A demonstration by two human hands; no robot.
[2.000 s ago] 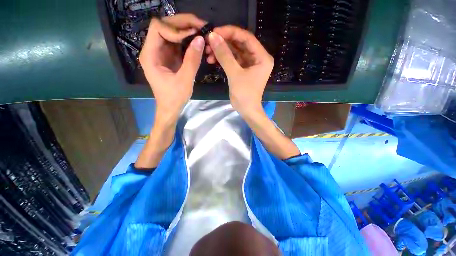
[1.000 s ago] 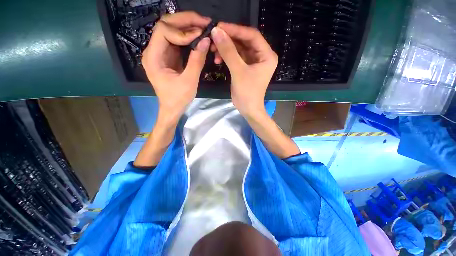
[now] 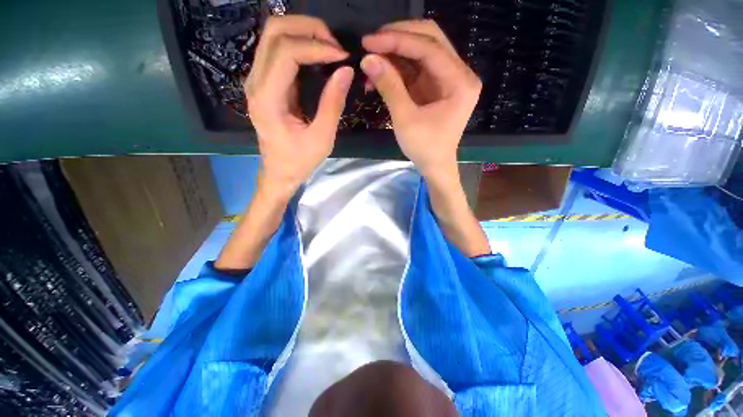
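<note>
My left hand [image 3: 297,98] and my right hand [image 3: 424,89] are raised over the middle of the black partitioned tray [image 3: 187,81], fingertips close together but apart. A dark shape, maybe a black plastic part, shows between the fingertips. It blends with the tray, so I cannot tell which hand holds it. Loose glossy black parts [image 3: 216,57] lie jumbled at the tray's left. Tiny gold-coloured contacts [image 3: 367,118] lie at the near edge of the middle area. Dark pieces with bright points [image 3: 521,73] lie in rows at the right.
The tray lies on a green surface [image 3: 81,81]. Clear plastic trays [image 3: 684,114] are at the right. Below the surface are a cardboard box [image 3: 122,228] and black plastic-wrapped material [image 3: 49,285] at the left. Blue stools [image 3: 639,318] and other people in blue are at the lower right.
My hands have drawn slightly apart, my right hand moving to the right. The black part, clearly gripped between both hands a second ago, is now hard to make out.
</note>
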